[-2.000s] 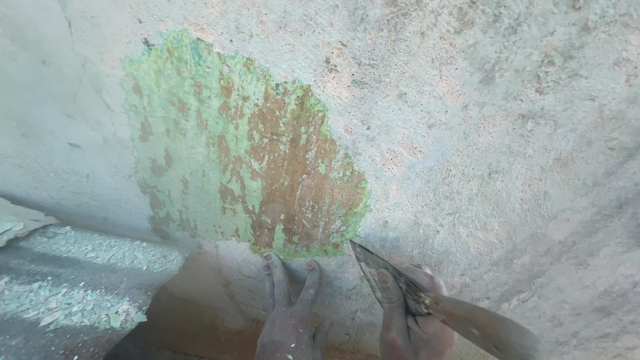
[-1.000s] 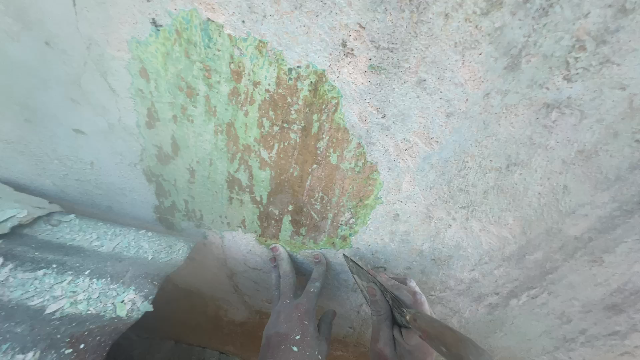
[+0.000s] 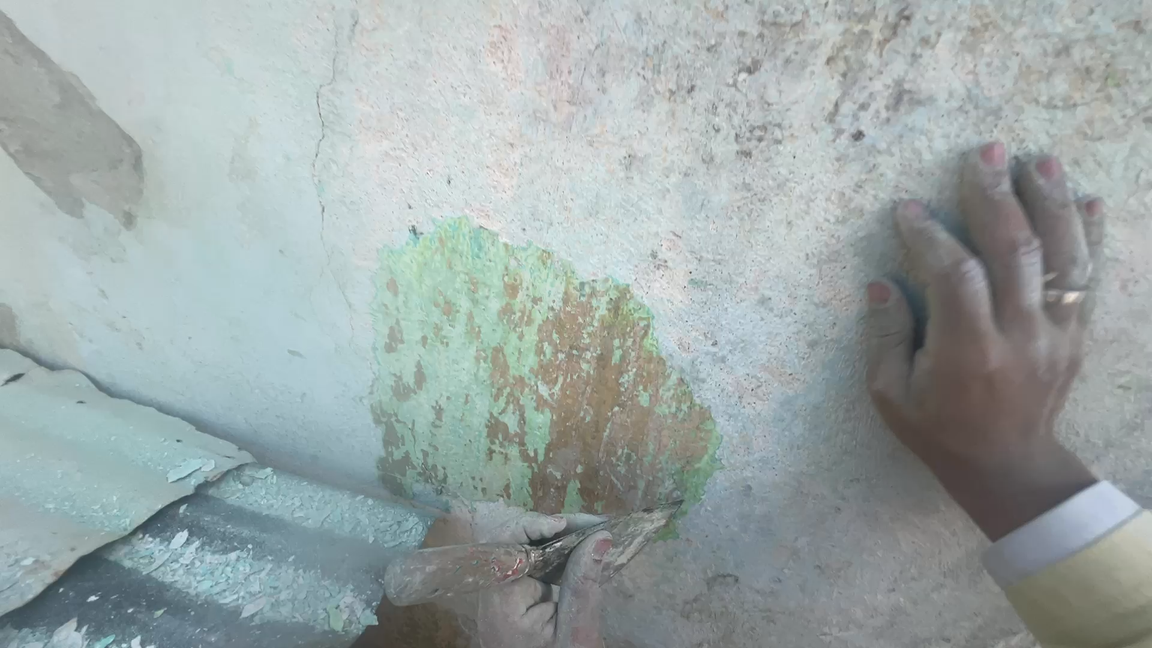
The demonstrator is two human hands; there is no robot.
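At the lower middle, my left hand (image 3: 576, 589) grips a worn scraper (image 3: 639, 537), its handle (image 3: 463, 573) pointing left and its blade tip at the lower right edge of a bare patch (image 3: 540, 387). Green paint and brown base show in that patch, within the pale painted wall (image 3: 783, 432). My right hand (image 3: 999, 297) lies against the wall to the right, palm down and fingers spread, with a ring on one finger and nothing held. Dust coats both hands.
Corrugated roofing sheets (image 3: 81, 486) meet the wall at the lower left, strewn with paint flakes (image 3: 243, 576). A thin crack (image 3: 319, 162) runs down the wall. A grey patch (image 3: 72, 126) shows at the upper left.
The scraper was in my right hand and is now in my left, its handle pointing left. My right hand has moved onto the wall at the right. The view has shifted.
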